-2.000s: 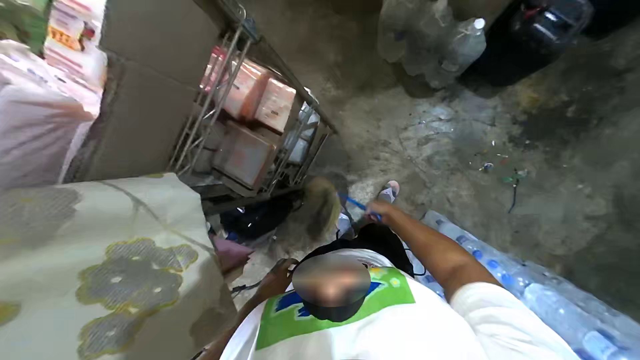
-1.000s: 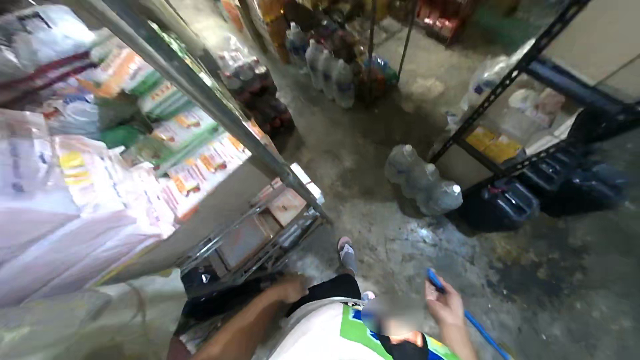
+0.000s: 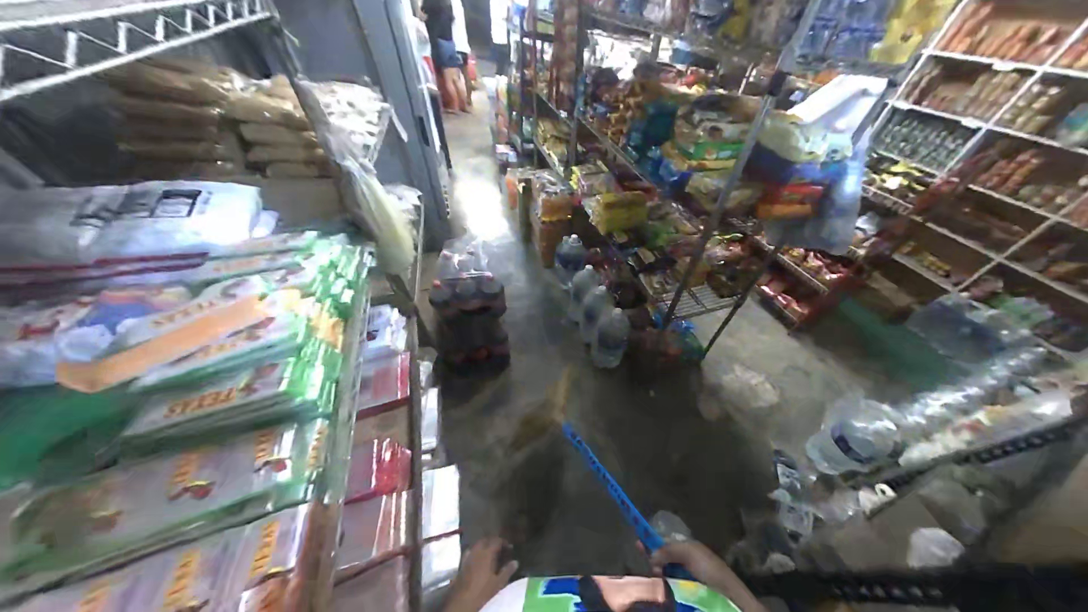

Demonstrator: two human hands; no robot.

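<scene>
A soft broom with a blue handle (image 3: pixel 614 489) slants down and away from my right hand (image 3: pixel 690 563), which is closed around the handle at the lower middle of the view. Its blurred brown bristle head (image 3: pixel 540 422) is over the dark concrete floor. My left hand (image 3: pixel 484 568) is at the lower left of the middle, beside the shelf of packets, with its fingers apart and nothing seen in it. A clear plastic bottle (image 3: pixel 671 524) shows just beyond my right hand, partly hidden by the handle.
Shelves with stacked plastic packs (image 3: pixel 229 399) line the left. A wrapped pack of dark bottles (image 3: pixel 469 310) and large water bottles (image 3: pixel 610 336) stand on the floor ahead. A metal rack of goods (image 3: pixel 701 302) is behind them. Bagged bottles (image 3: pixel 858 433) lie at right. People stand far down the aisle.
The view has swung up from the floor at my feet to the aisle ahead. The blue handle, at lower right one second ago, now reaches forward from my right hand.
</scene>
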